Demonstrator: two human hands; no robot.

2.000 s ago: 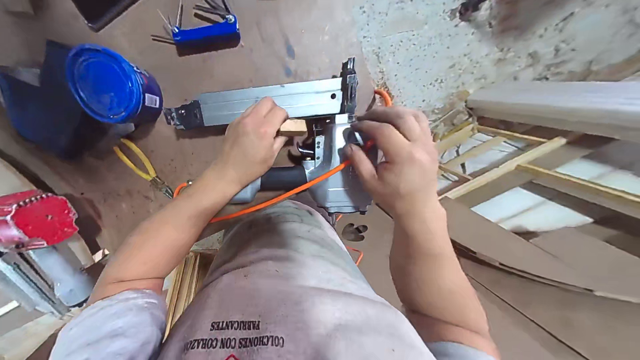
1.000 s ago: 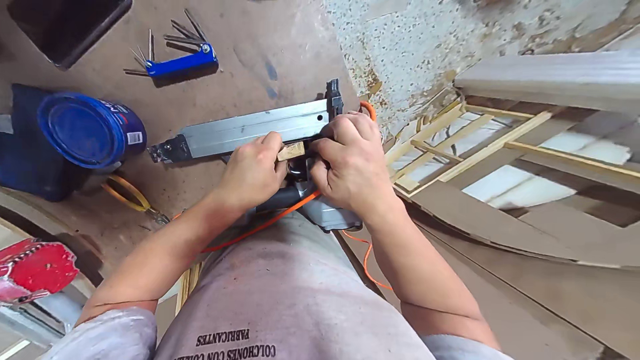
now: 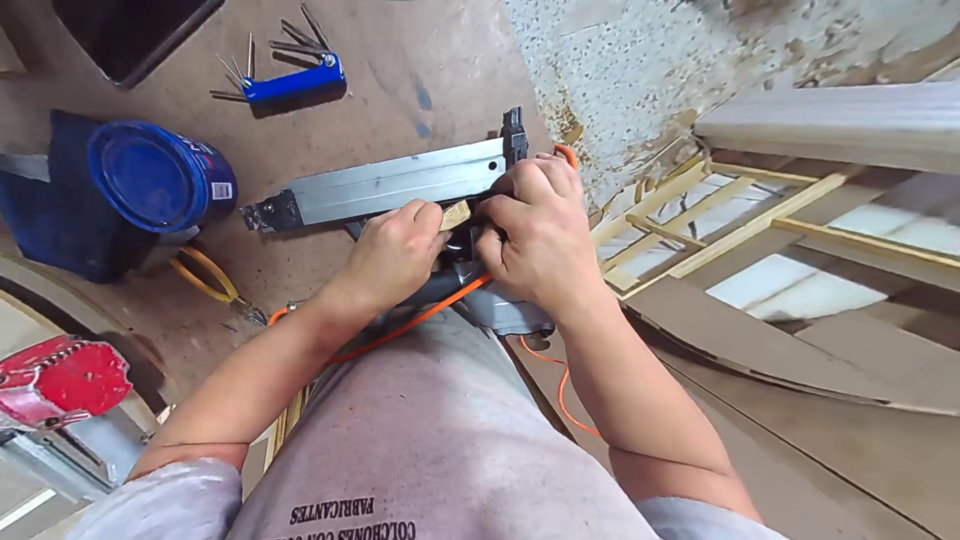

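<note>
A pneumatic nail gun with a long silver magazine (image 3: pixel 397 178) lies on its side at the table's edge, against my shirt. My left hand (image 3: pixel 401 251) is closed on a small wooden block (image 3: pixel 455 216), whose end sticks out toward the trigger area. My right hand (image 3: pixel 536 232) is curled over the gun's body near the head of the magazine, its fingertips bent inward. What those fingertips touch is hidden. An orange air hose (image 3: pixel 409 324) crosses over the gun's dark handle and passes beneath my right hand.
On the brown tabletop (image 3: pixel 457 67) lie a blue folding hex key set (image 3: pixel 296 84), a blue lidded tub (image 3: pixel 154 176), yellow-handled pliers (image 3: pixel 214 281) and a dark tray (image 3: pixel 131 30). A red tool (image 3: pixel 67 379) is at lower left. Wooden frames (image 3: pixel 750 217) stand at the right.
My right hand has moved from the far side of the gun's body inward, close to my left hand and the wooden block. The gun's magazine now tilts more.
</note>
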